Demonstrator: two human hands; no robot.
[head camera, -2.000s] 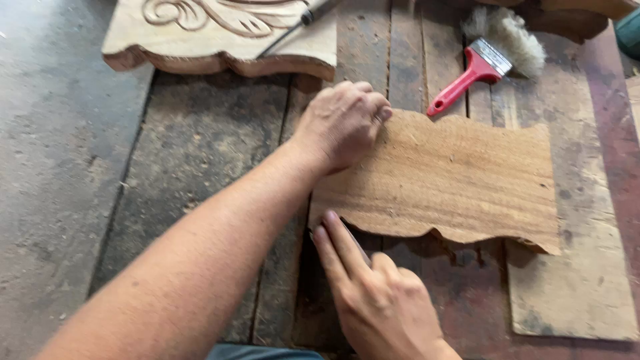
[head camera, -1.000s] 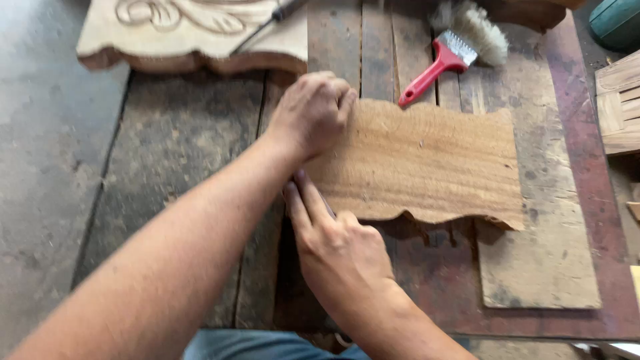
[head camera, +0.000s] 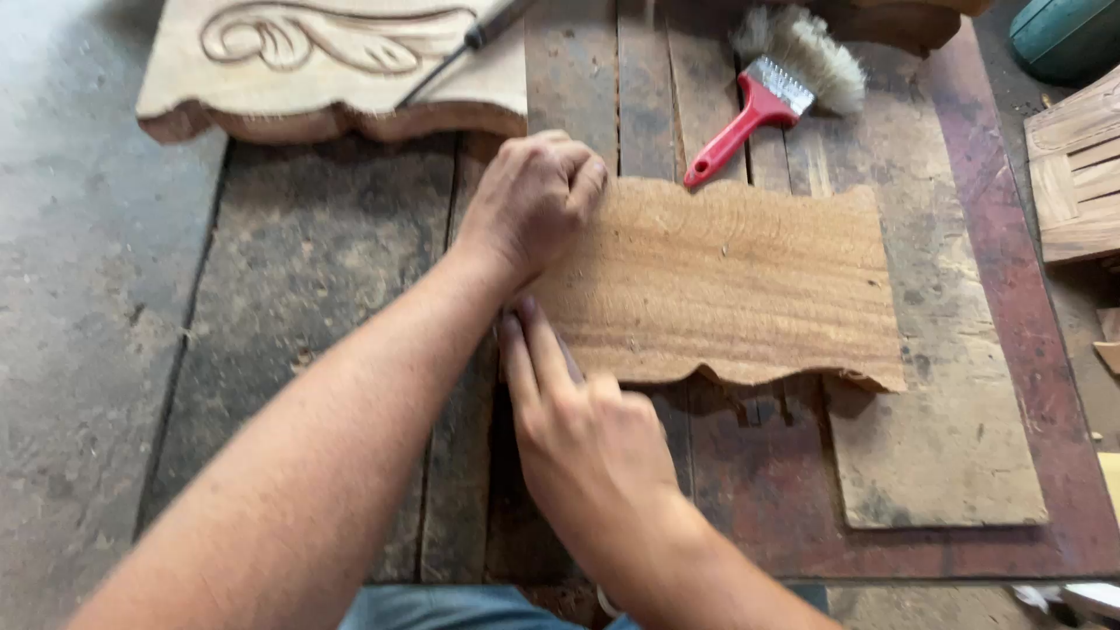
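A wooden board with wavy long edges (head camera: 726, 280) lies face-on across the workbench. My left hand (head camera: 538, 197) rests curled on its upper left corner, fingers bent over the edge. At the lower left corner my right hand (head camera: 586, 420) grips a thin, flat tool, mostly hidden under the palm, with two fingers stretched along it against the board's edge. Just beyond the board lies a red-handled brush (head camera: 744, 131) with pale bristles. A carved wooden panel (head camera: 350, 83) is at the upper left, a dark-handled thin tool (head camera: 464, 52) lying across it.
The bench is of worn, stained planks (head camera: 324, 236). A flat plain board (head camera: 945, 464) lies under the right end of the wavy one. Another wooden piece (head camera: 910, 26) sits at the far edge. Off the bench to the right are a green container (head camera: 1067, 39) and a slatted wooden piece (head camera: 1076, 175).
My right hand's fingertips have moved up along the board's left end, closer to my left wrist. My left hand stays on the corner. The view has shifted somewhat.
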